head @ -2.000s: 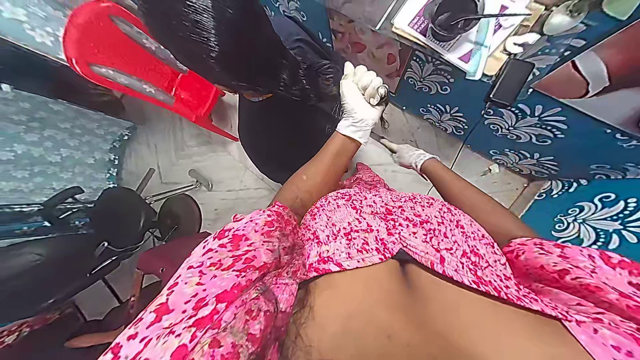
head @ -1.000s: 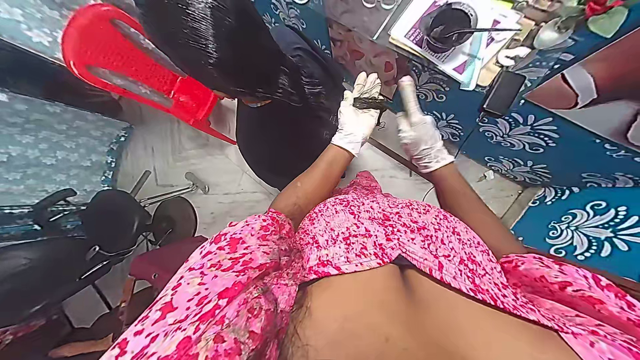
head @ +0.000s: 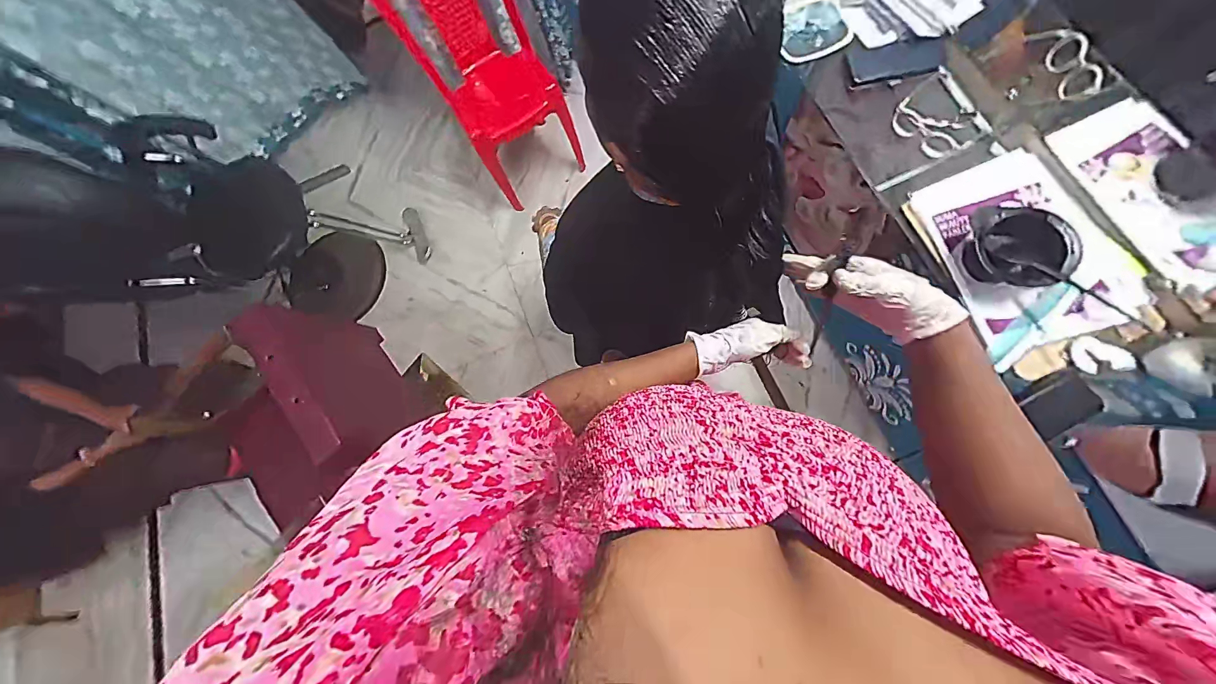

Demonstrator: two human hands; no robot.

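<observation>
A person's long, dark, glossy hair (head: 684, 85) hangs down over a black garment (head: 636, 256) in front of me. My left hand (head: 746, 344), in a white glove, has its fingers closed on the lower end of a thin dark strand of hair (head: 819, 318). Higher on that strand is my right hand (head: 883, 293), also gloved, with thumb and fingers pinched around it. Dark smears show on the right glove's fingertips. To the right, a black bowl (head: 1028, 247) with a dark-handled tool (head: 1078, 285) in it rests on printed paper.
Scissors (head: 931, 123) lie on the glass-topped counter (head: 855, 123) at the upper right, by a mirror. A red plastic chair (head: 503, 95) stands beyond the person. At left are a black salon chair (head: 85, 218) and a maroon seat (head: 304, 399). A dark phone-like object (head: 1062, 404) lies near the counter's edge.
The view has swung to the right. My hands, apart a second ago with a dark clump in the left, are now both at one hair strand beside the person.
</observation>
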